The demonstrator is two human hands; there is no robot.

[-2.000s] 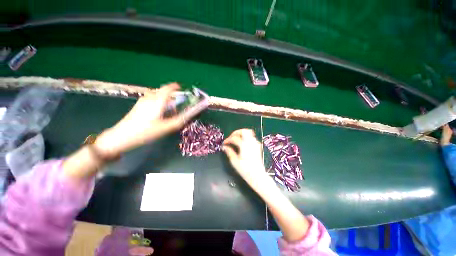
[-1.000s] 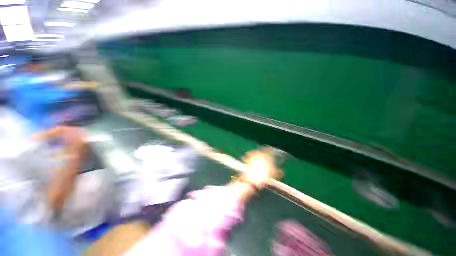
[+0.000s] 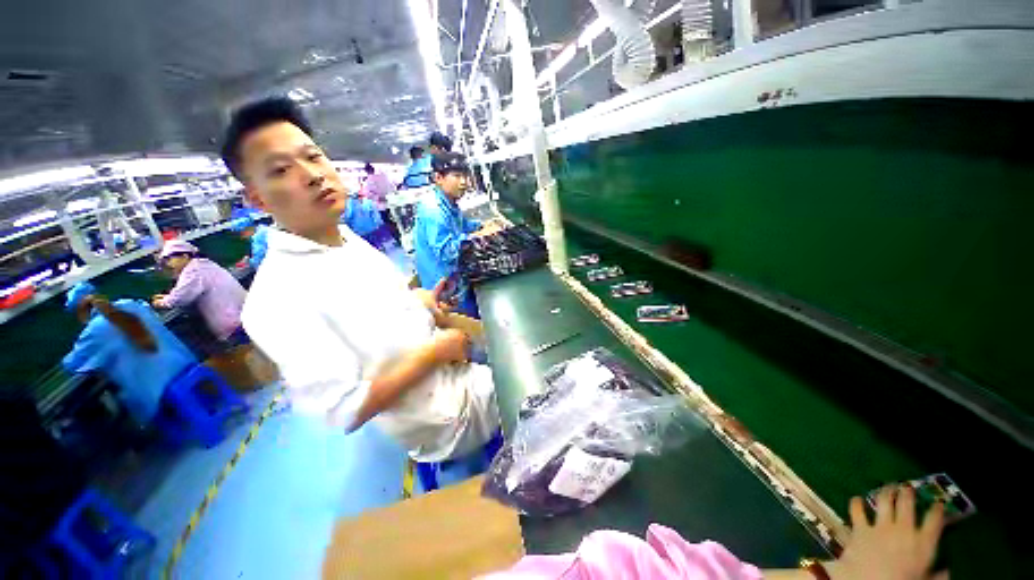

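Note:
My left hand (image 3: 896,537) is at the lower right, reaching over the edge rail onto the green conveyor. Its fingers are spread over the near part of a phone unit (image 3: 950,496) with a green board showing. Whether they grip it or only rest on it cannot be told. My pink sleeve runs along the bottom edge. My right hand is out of the picture. Several other phone units (image 3: 662,313) lie spaced along the conveyor (image 3: 726,368) further up.
A clear plastic bag (image 3: 646,421) with white labels and dark contents lies on the bench (image 3: 607,525). A cardboard box (image 3: 425,532) is at its left edge. A person in white (image 3: 340,323) stands beside the bench. Dark trays (image 3: 501,252) and a seated person in blue (image 3: 437,238) are beyond.
The view has swung left and up, away from the strip piles. My left hand, earlier holding a unit above the bench, is now over the conveyor. My right hand has left the picture.

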